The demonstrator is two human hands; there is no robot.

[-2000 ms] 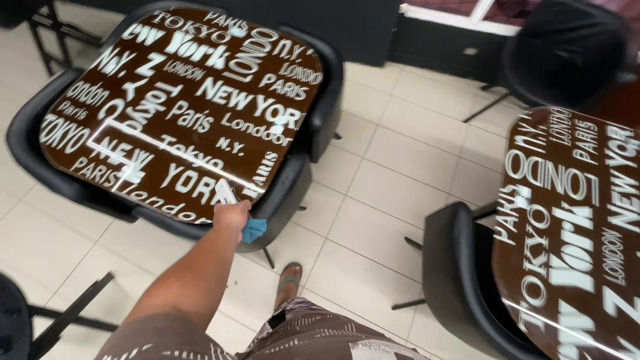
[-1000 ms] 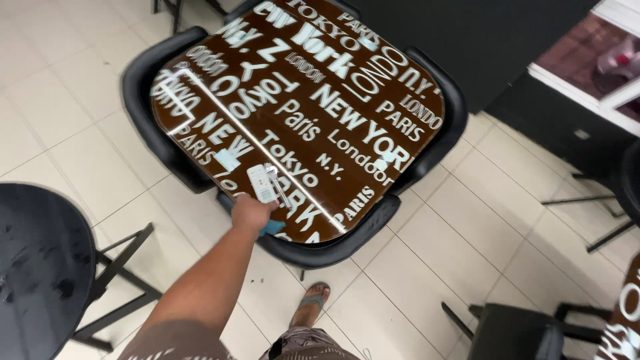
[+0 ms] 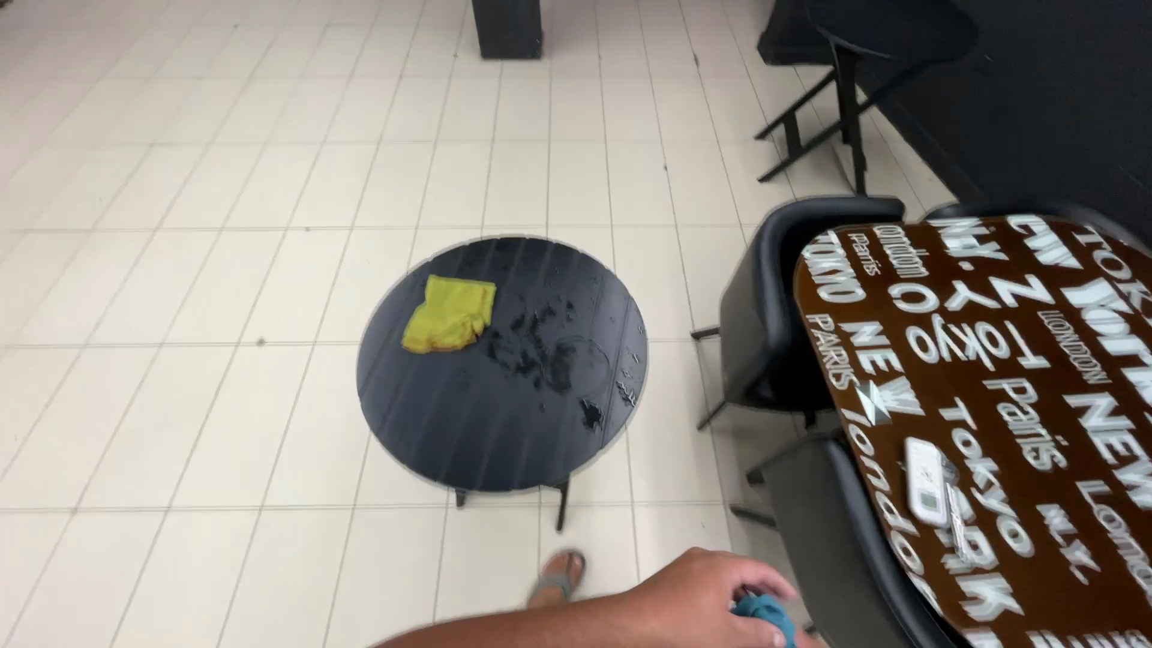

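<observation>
My left hand reaches in from the bottom edge, its fingers closed around a crumpled blue cloth. A small patch of skin shows beside the cloth at the bottom edge; which hand it belongs to is unclear. My right hand cannot be made out. Ahead stands a round black slatted table with wet patches and a folded yellow cloth on its upper left part. To the right, a white remote control lies on a brown table printed with city names, beside a slim silvery object.
Black chairs are pushed up against the brown table, one at its left side and another nearer me. A further black table with crossed legs stands at the upper right by a dark wall. Light floor tiles surround the round table.
The view has swung left to the round table. My left hand was at the remote control on the brown table one second ago; now it is away from it, with the blue cloth.
</observation>
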